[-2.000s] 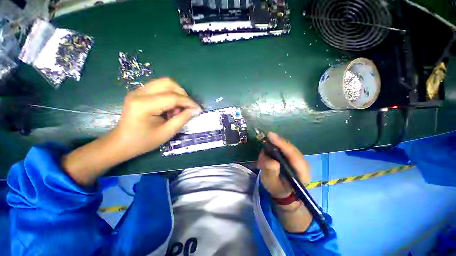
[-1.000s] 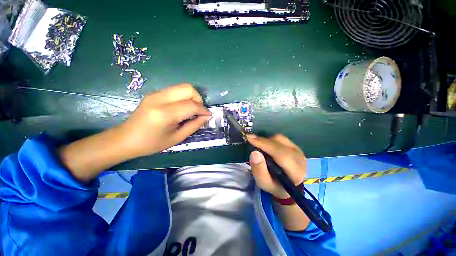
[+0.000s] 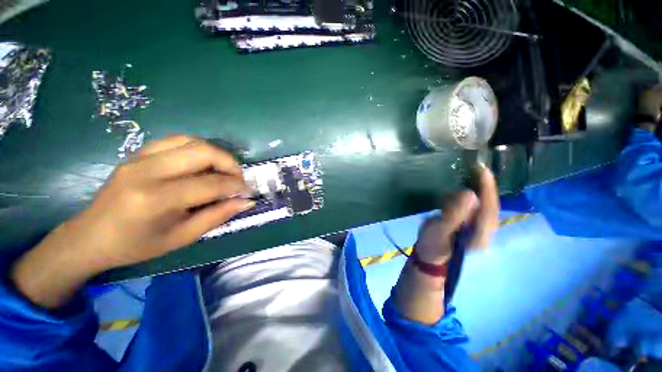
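The phone circuit board (image 3: 301,185) lies on the green bench, its dark end with a blue dot to the right. My left hand (image 3: 170,200) is over the board's left part, fingertips close together at it; whether they pinch anything cannot be told. My right hand (image 3: 461,221) is blurred, to the right of the board and just below the pale cup (image 3: 438,118) with silvery filling. It holds the black soldering iron (image 3: 454,265), whose handle points down; the tip is blurred near the cup.
Stacked boards (image 3: 290,38) lie beyond. A pile of loose components (image 3: 120,102) and a bag of parts (image 3: 20,83) are at the left. The fan with a spiral grille (image 3: 457,25) stands upper right, by a black frame with a yellowish pad (image 3: 575,105). Another person's sleeve (image 3: 642,182) shows far right.
My right hand has moved the iron from the board rightward to the cup. My left hand remains at the board. The view has shifted, so bench items appear further left.
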